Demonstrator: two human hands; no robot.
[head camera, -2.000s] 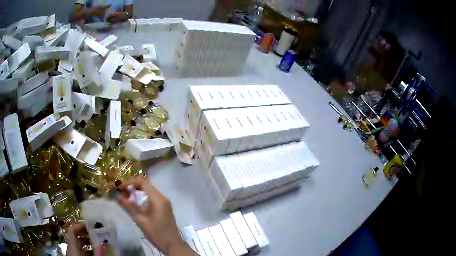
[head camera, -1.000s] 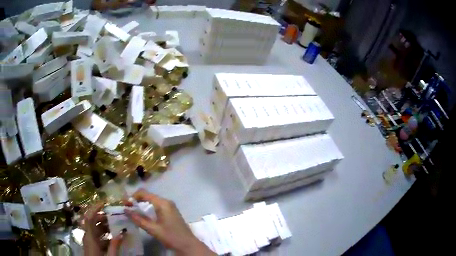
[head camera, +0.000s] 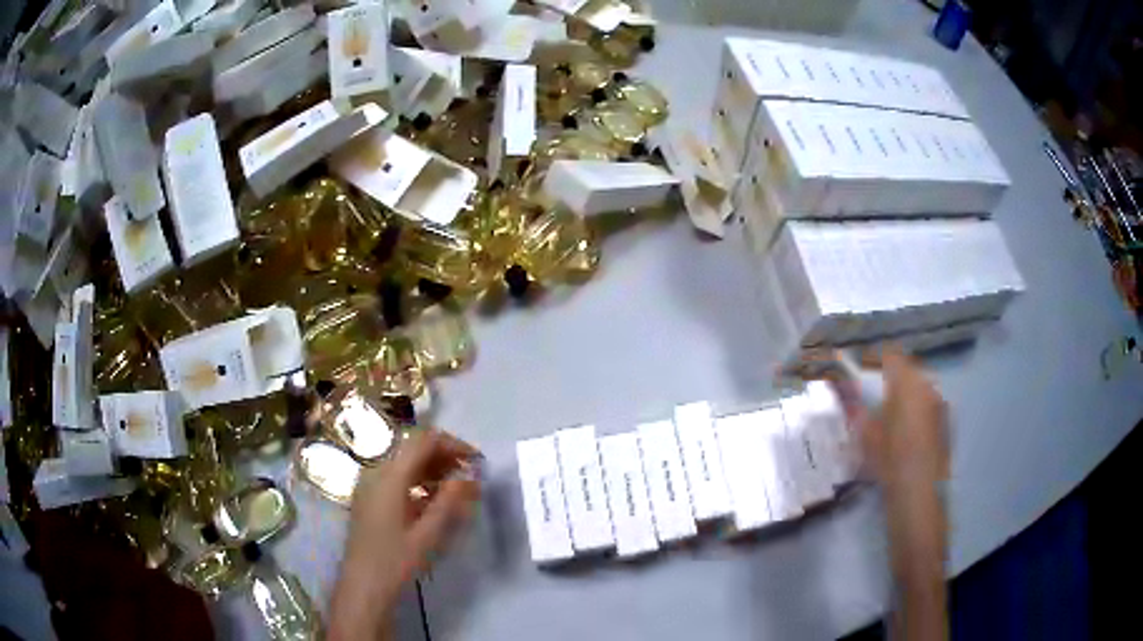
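Note:
Several closed white cartons (head camera: 664, 482) stand side by side in a short, uneven row in front of me. My right hand (head camera: 909, 420), blurred, is at the row's right end, its fingers against the end carton, with a small white piece (head camera: 859, 379) at the fingers. Blur hides what the piece is. My left hand (head camera: 407, 507) is left of the row, apart from it, fingers half curled and apart, beside the loose bottles. I see nothing clearly held in it. Clear bottles of yellow liquid (head camera: 364, 426) with black caps lie near it.
A heap of open white cartons (head camera: 201, 188) lies over bottles at left. A white carton stack (head camera: 896, 269) stands at the right. A blue can (head camera: 951, 25) is at the far edge. Metal items (head camera: 1109, 200) are at the right. Dark red cloth (head camera: 94, 576) is at lower left.
The view has shifted right and down. The carton between my hands is no longer there. My hands have parted, the right to the row's right end. The row looks longer and straighter.

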